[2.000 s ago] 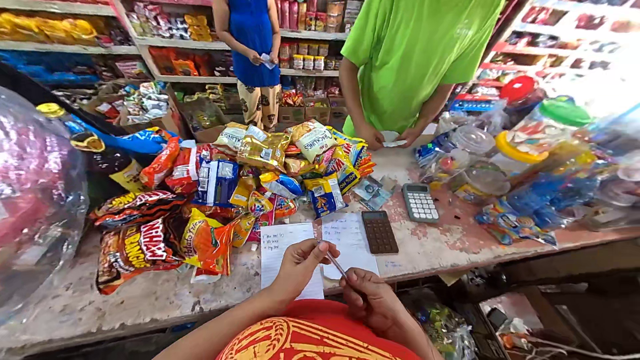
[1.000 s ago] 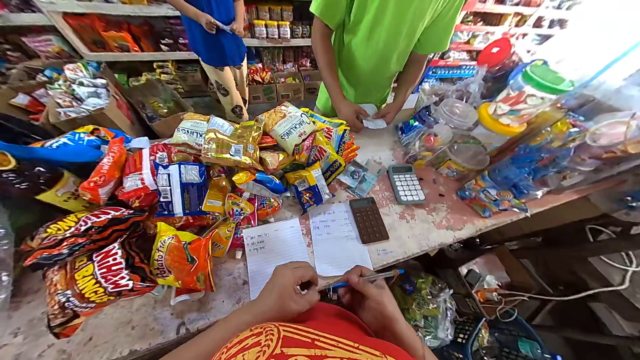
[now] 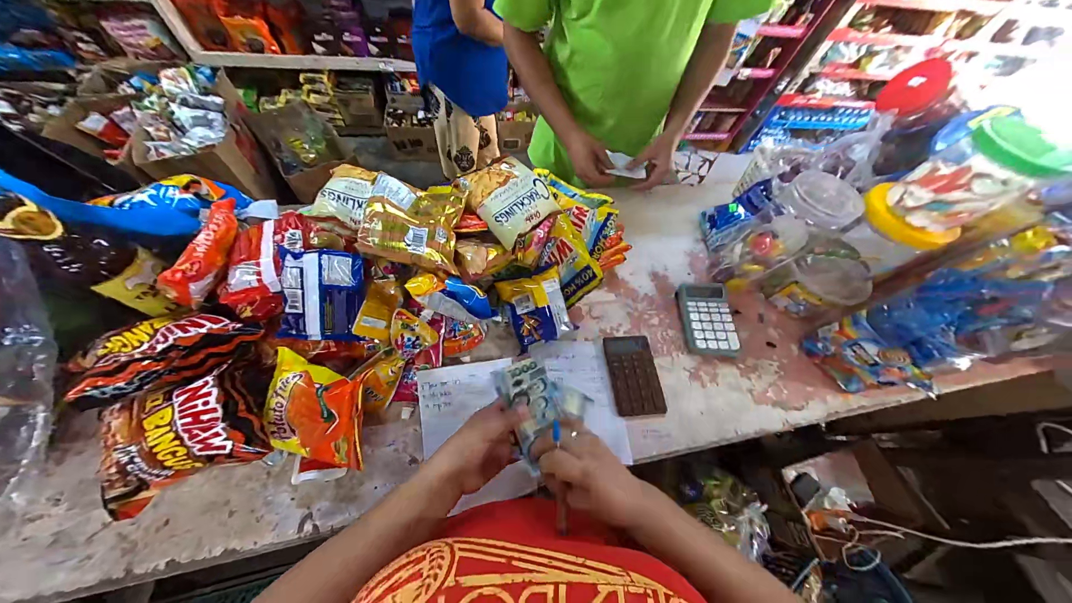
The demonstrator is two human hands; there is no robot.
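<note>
Banknotes (image 3: pixel 532 402) are spread between my two hands above the written papers. My left hand (image 3: pixel 479 444) grips their left side. My right hand (image 3: pixel 582 469) pinches their lower right part and also holds a pen (image 3: pixel 556 430) with a blue end. Under the notes lie sheets of lined paper (image 3: pixel 586 360) bearing handwriting. A brown calculator (image 3: pixel 634 377) lies at the right edge of the sheets, and a grey calculator (image 3: pixel 708 320) with white keys is farther right. Left of the papers, an orange and yellow snack bag (image 3: pixel 316 410) rests at the front of a heap of snack packets (image 3: pixel 410 226).
Across the counter (image 3: pixel 209 536) stands a person in a green shirt (image 3: pixel 624 67), holding a small white paper (image 3: pixel 626 165); another person in blue (image 3: pixel 459 67) is behind. Plastic jars (image 3: pixel 913 218) and blue packets stand at right. Cartons (image 3: pixel 197 151) and shelves fill the back.
The banknotes beside the calculators on the counter have left that spot, and notes are now in my hands. My hands have moved forward over the papers. The pen stays in my right hand.
</note>
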